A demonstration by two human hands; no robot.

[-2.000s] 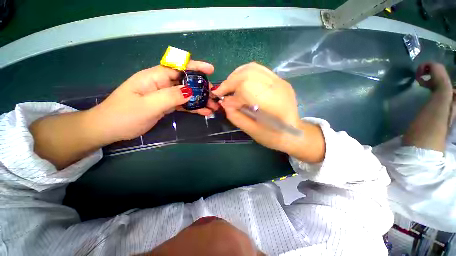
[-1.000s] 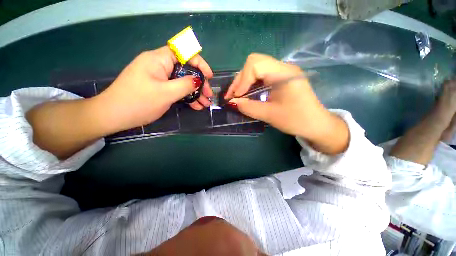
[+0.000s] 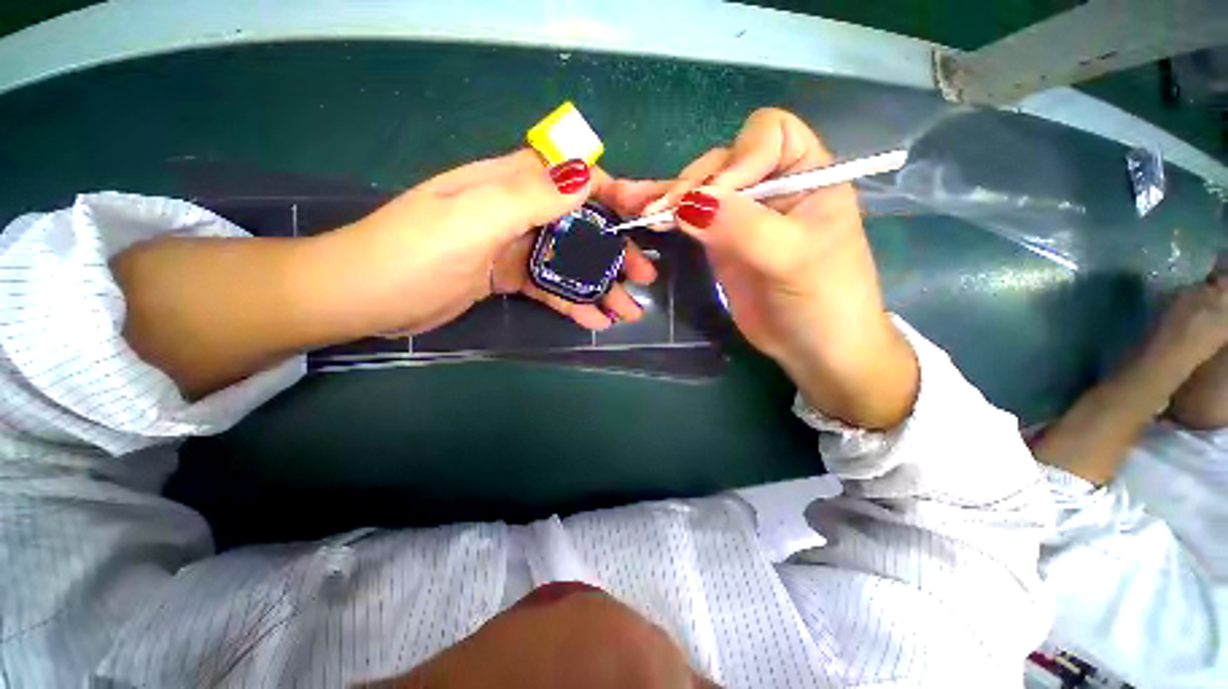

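Note:
My left hand (image 3: 471,240) holds the black watch case (image 3: 582,252) with its open side up. The yellow battery with a white label (image 3: 566,136) sticks out beyond the case, above my left fingertips. My right hand (image 3: 774,229) holds the tweezers (image 3: 822,176), which look white in the glare. Their tip is at the case's upper right edge. I cannot tell whether a small piece is at the tip. The dark strip with thin pale lines (image 3: 539,326) lies under my hands.
A wrinkled clear plastic bag (image 3: 970,189) lies right of the strip on the green surface. A small silvery packet (image 3: 1145,180) is at the upper right. A pale rail (image 3: 539,27) curves along the back. Another person's arm (image 3: 1145,377) is at the right.
The case and battery have moved right, and the case now faces up more. My right hand has brought the tweezers from over the strip to the case's edge. The neighbour's hand has moved right.

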